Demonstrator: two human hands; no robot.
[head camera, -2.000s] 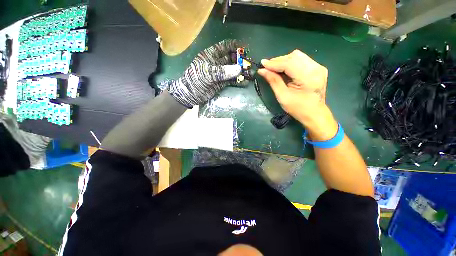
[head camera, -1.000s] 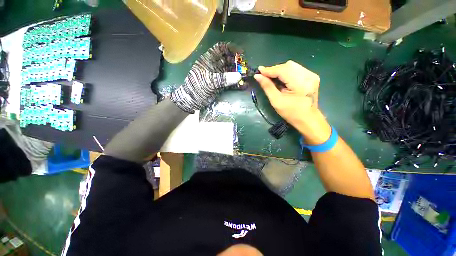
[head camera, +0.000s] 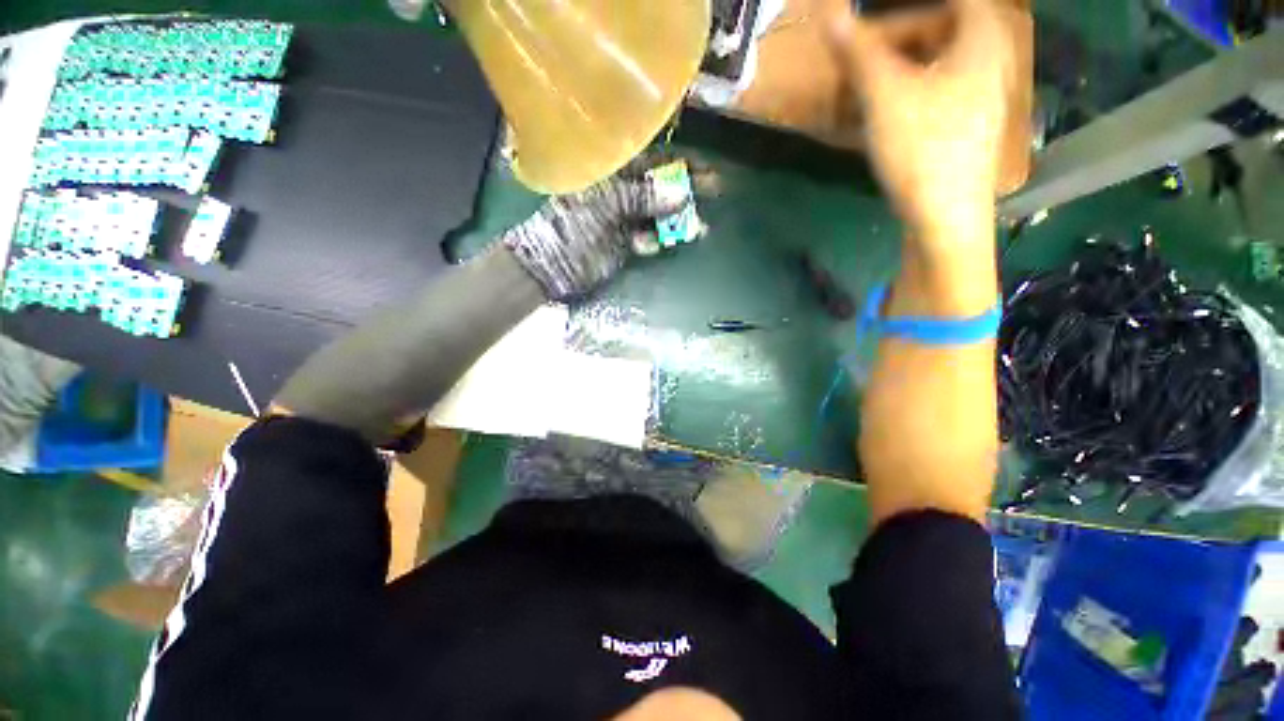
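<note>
My left hand (head camera: 599, 233), in a striped knit glove, holds a small green-and-white circuit board (head camera: 676, 206) at its fingertips, just below the amber funnel. My right hand (head camera: 929, 120) is bare, with a blue strap at the wrist. It is raised over the wooden shelf at the top, and its blurred fingers are around or in front of a dark object; I cannot tell whether it is held. A short black cable (head camera: 828, 286) lies blurred on the green bench between my hands, with a thin dark piece (head camera: 732, 327) nearby.
Rows of joined boards (head camera: 166, 106) and one separate board lie on the black sheet (head camera: 359, 197) at left. The amber funnel (head camera: 584, 85) hangs above my glove. White paper (head camera: 542, 387) lies at the bench edge. A black cable pile (head camera: 1127, 373) is at right, above a blue bin (head camera: 1141, 613).
My right hand has left the work at my left hand and moved up and right to the shelf. My left hand still holds the board, now turned with its face showing. The view has shifted.
</note>
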